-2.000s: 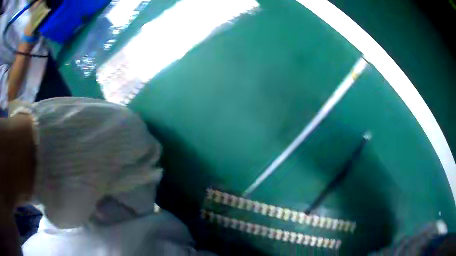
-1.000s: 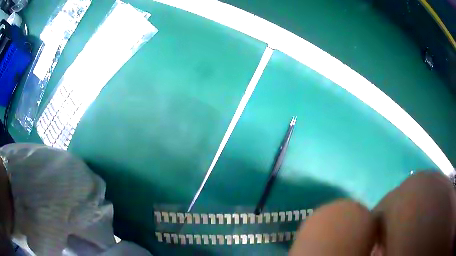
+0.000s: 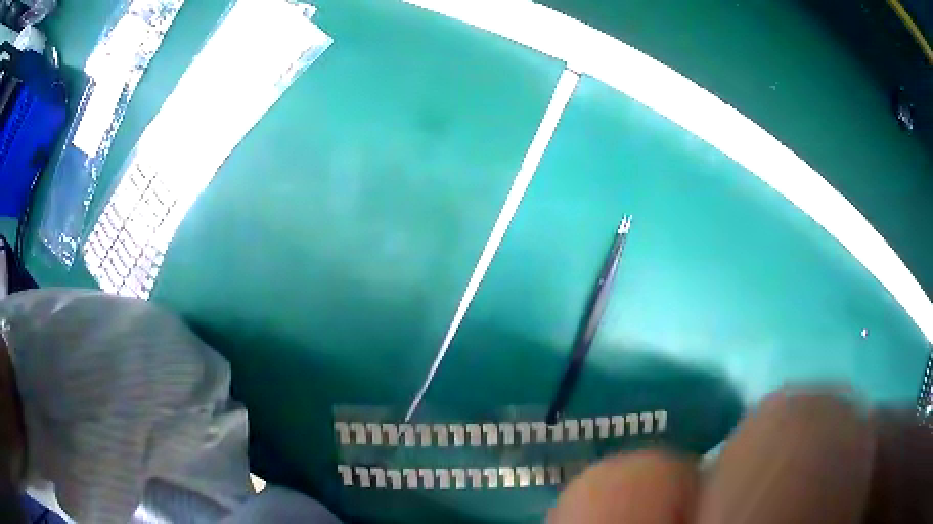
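Note:
A clear sticker sheet (image 3: pixel 448 455) with two rows of small L-shaped pieces lies at the bottom centre. Black tweezers (image 3: pixel 589 333) lie on the green mat, forked tips pointing up and away, the lower end at the sheet's upper row. My right hand (image 3: pixel 747 471) is large and blurred at the bottom right, close to the camera, with its fingertips over the lower row's right end. Whether it holds anything cannot be seen. My left sleeve (image 3: pixel 123 379) fills the lower left, with a dark strip of skin at the left edge. My left hand is cut off by the picture's edge.
White gridded sheets (image 3: pixel 194 133) lie at the upper left, beside a clear plastic bag (image 3: pixel 77 174). A blue box (image 3: pixel 31 143) with a black cable stands at the left edge. A wide white line (image 3: pixel 757 143) curves across the mat, with a thin white line (image 3: pixel 496 241) branching from it.
The view has swung and shifted. My right hand has come in from the bottom right corner and now sits slightly lower than one second ago. The tweezers still lie by the sticker sheet.

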